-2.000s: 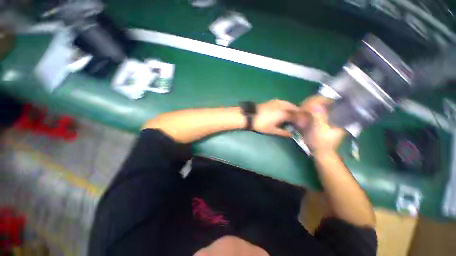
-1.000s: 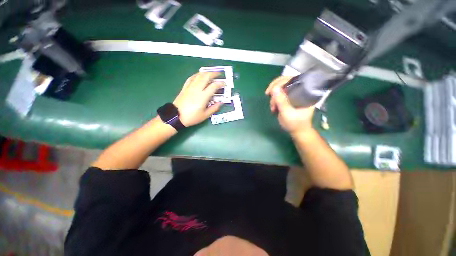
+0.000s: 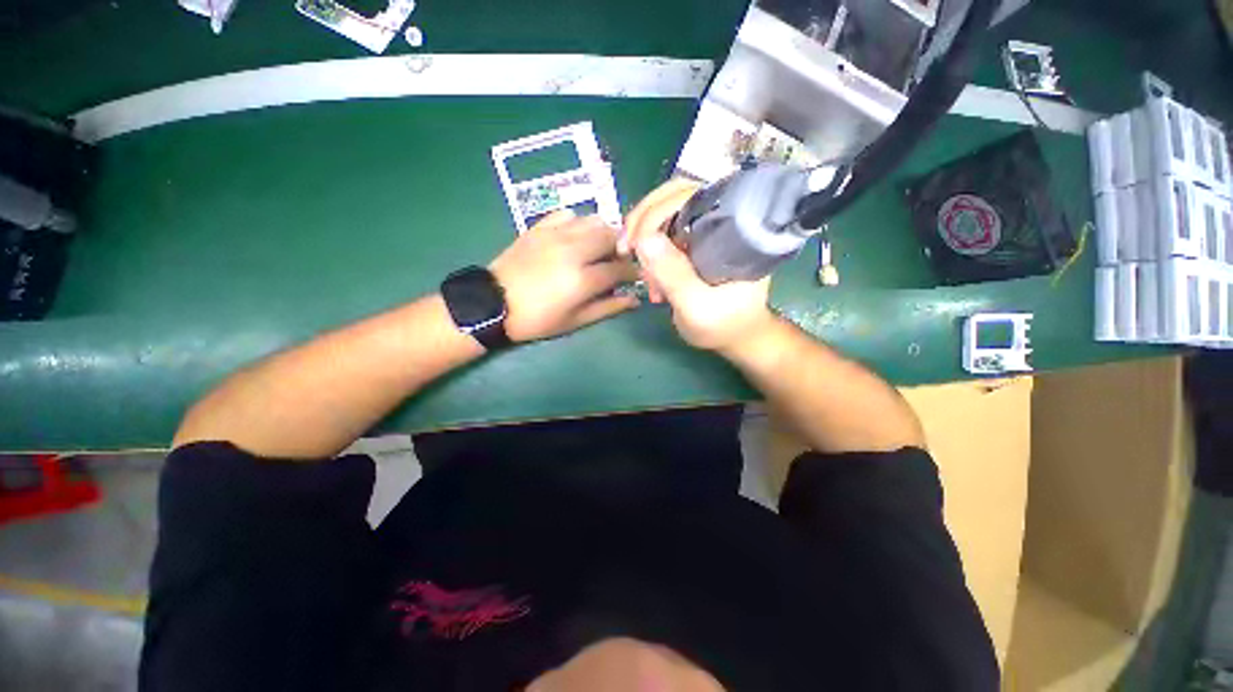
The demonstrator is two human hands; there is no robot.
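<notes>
My right hand (image 3: 703, 284) is closed around the grey electric screwdriver (image 3: 746, 223), whose black cable runs up and to the right. My left hand (image 3: 564, 279) lies palm down on the bench, fingers spread, close to my right hand. A white housing (image 3: 544, 152) with a green circuit board strip lies just beyond my left fingers. Another piece under my left hand is mostly hidden. The screwdriver tip is hidden by my hands. The screw feeder (image 3: 825, 68) stands right behind the screwdriver.
On the green bench (image 3: 298, 216) are a cooling fan (image 3: 976, 214), a single housing (image 3: 997, 343), stacked white housings (image 3: 1163, 223) and a short pale-ended piece (image 3: 828, 264). Another housing (image 3: 354, 22) lies beyond the white stripe. Dark equipment (image 3: 34, 223) stands far left. A cardboard box (image 3: 1095, 500) is below the edge.
My right hand has brought the screwdriver left, close to my left hand. My left hand has moved slightly right and nearer the edge. The view has shifted.
</notes>
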